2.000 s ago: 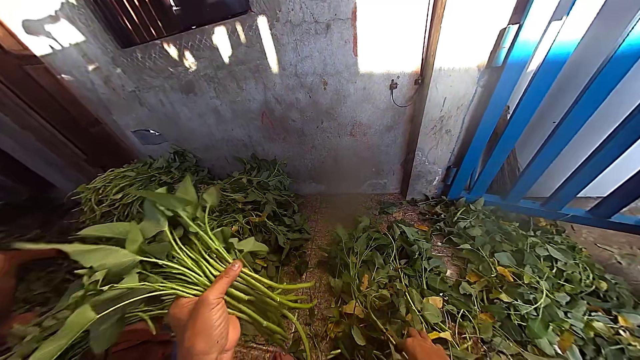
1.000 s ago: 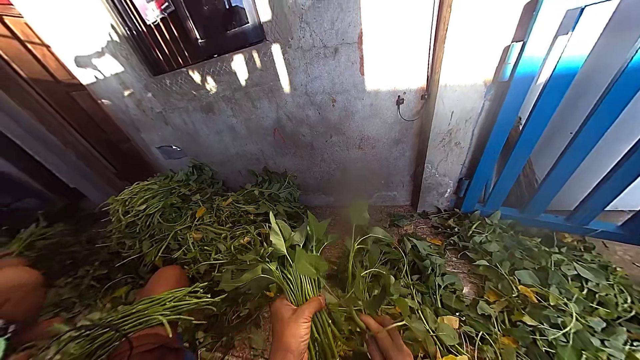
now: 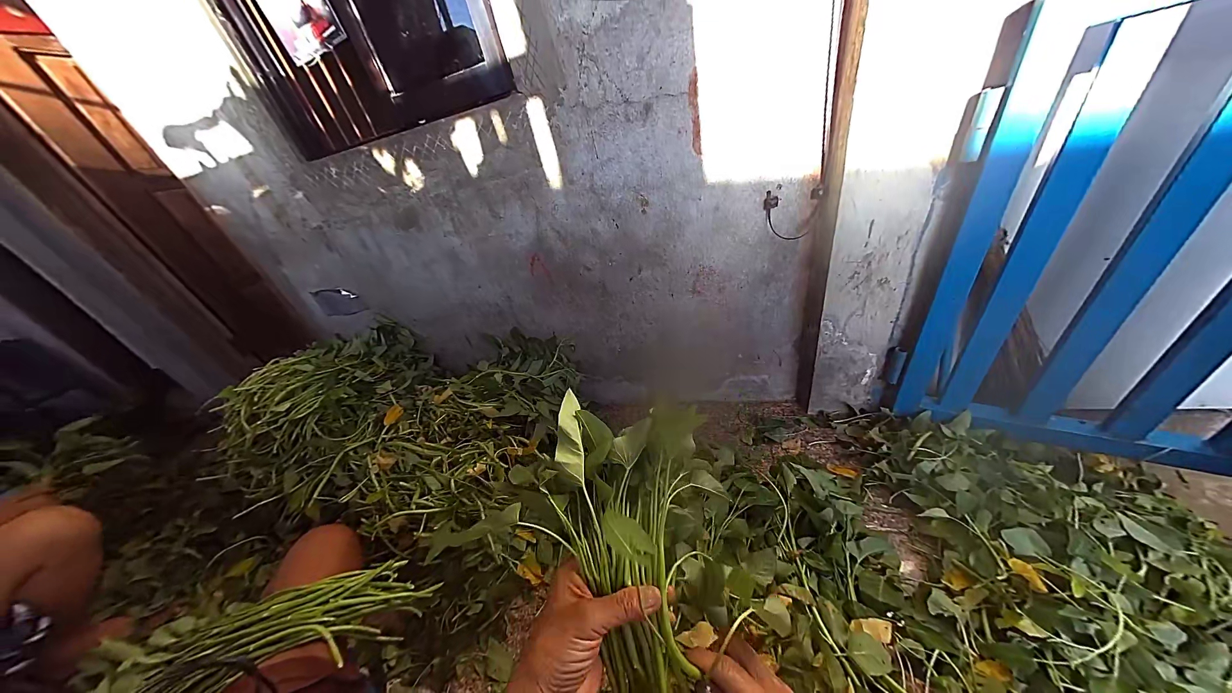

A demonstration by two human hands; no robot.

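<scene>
My left hand (image 3: 577,630) grips an upright bunch of long green leafy stems (image 3: 626,539) at the bottom middle, thumb across the stems. Just to its right, my right hand (image 3: 736,669) is partly cut off by the lower edge; its fingers pinch a thin curved stem beside the bunch. A second bundle of cut stems (image 3: 289,616) lies across a bare knee at the lower left. Behind the hands a heap of stems and leaves (image 3: 318,414) rests against the wall, and loose leafy vines (image 3: 1020,539), some yellowed, spread over the ground at right.
A rough grey concrete wall (image 3: 616,250) with a barred window (image 3: 375,67) stands ahead. At right is a blue gate (image 3: 1078,241), at left a brown wooden door (image 3: 106,144). Another person's bare leg (image 3: 48,549) shows at the far left edge.
The bunch in my left hand has turned from lying sideways to standing upright. My right hand has moved from the loose vines to beside the bunch. The view has shifted somewhat.
</scene>
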